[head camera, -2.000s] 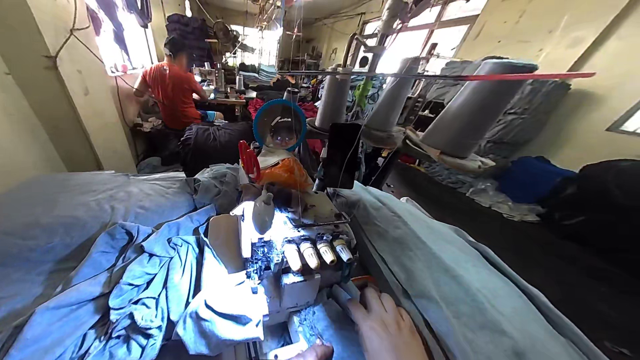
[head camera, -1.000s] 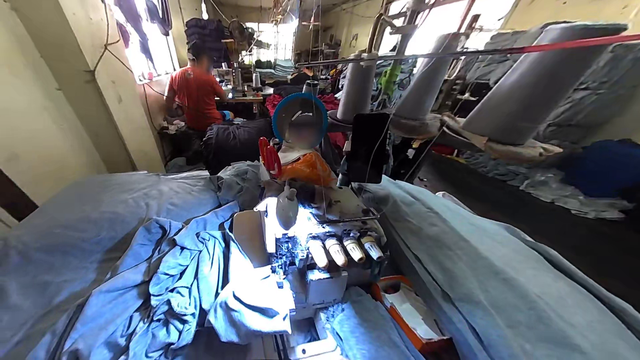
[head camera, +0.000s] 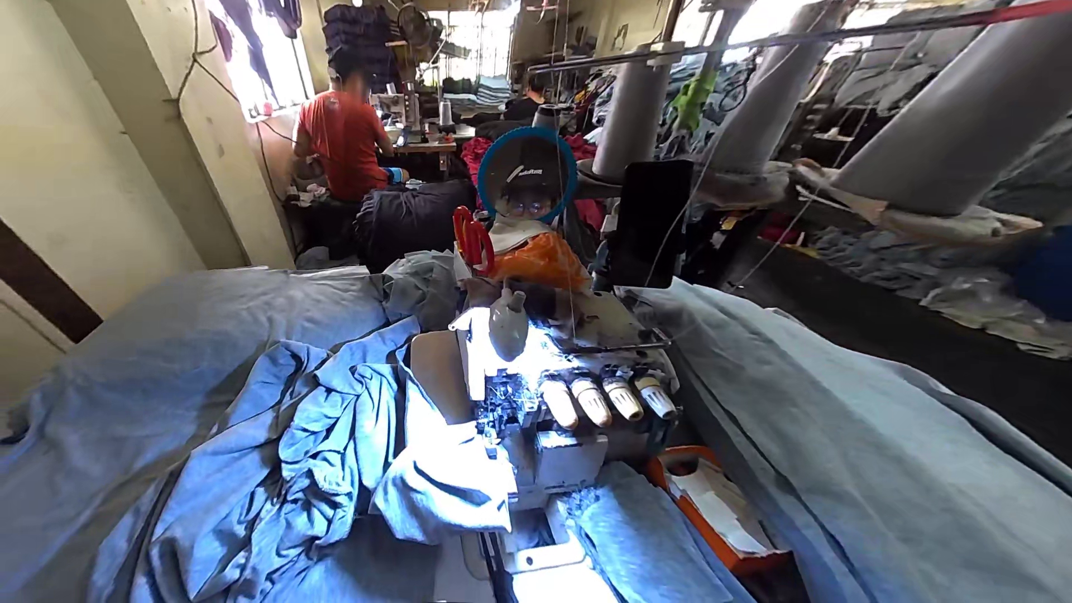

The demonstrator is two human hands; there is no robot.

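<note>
Neither of my hands shows in the head view now. An overlock sewing machine [head camera: 569, 461] stands in the middle, its lamp shining on the needle area, with several tension knobs [head camera: 621, 399] along its front. Light blue denim cloth [head camera: 452, 486] lies at the left of the needle area and joins a crumpled heap of denim [head camera: 335, 435]. A folded denim piece [head camera: 645, 536] rests at the machine's front right. Beside it sits an orange box [head camera: 712, 511] with white paper or cloth inside. Red-handled scissors [head camera: 473, 239] stand upright behind the machine, near an orange cloth [head camera: 544, 261].
Denim layers [head camera: 879, 419] cover the right side, and more denim [head camera: 209, 335] spreads at left. Large grey thread cones [head camera: 632, 117] stand behind, near a round blue-rimmed mirror [head camera: 528, 174] and a dark phone-like slab [head camera: 651, 224]. A person in red [head camera: 339, 138] sits at the back left.
Two seconds ago a hand was on the cloth and box at the machine's front right, with fingertips of another beside it. Both have left the view. The camera view has shifted.
</note>
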